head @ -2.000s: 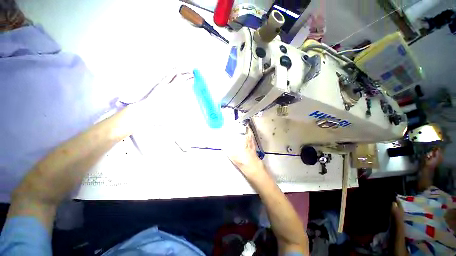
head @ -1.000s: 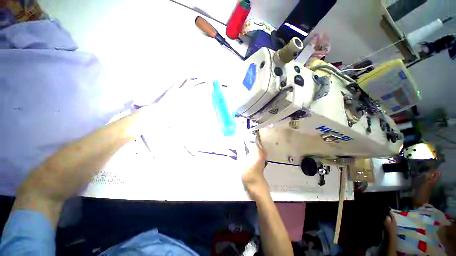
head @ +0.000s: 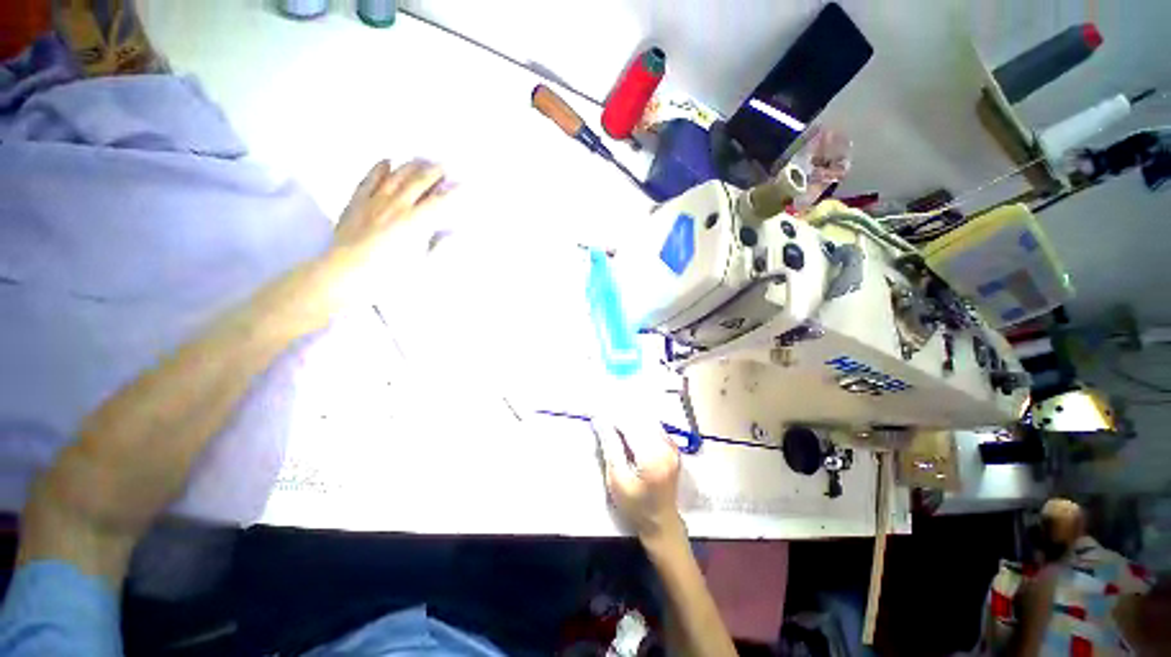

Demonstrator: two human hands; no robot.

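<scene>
The fabric piece (head: 494,334) beside the needle area is washed out to white, so its edges barely show. My left hand (head: 389,205) is at its far left part, fingers stretched out; any grip is lost in the glare. My right hand (head: 642,472) is low on the near side, right of the blue bottle-shaped tool (head: 613,315), with fingertips blurred into the white. The blue-handled snips (head: 681,439) lie just right of it. The sewing machine head (head: 700,263) stands behind; the needle is hidden in glare.
A lilac fabric heap (head: 141,308) covers the left. An orange-handled screwdriver (head: 561,113), red thread cone (head: 633,94) and black phone (head: 799,84) lie behind the machine. A wooden stick (head: 878,552) hangs over the front edge. Another person (head: 1079,584) is at far right.
My left hand has moved up and away from the fabric's bright middle, and its fingers now show. My right hand has come lower, toward the front edge. The view has shifted slightly.
</scene>
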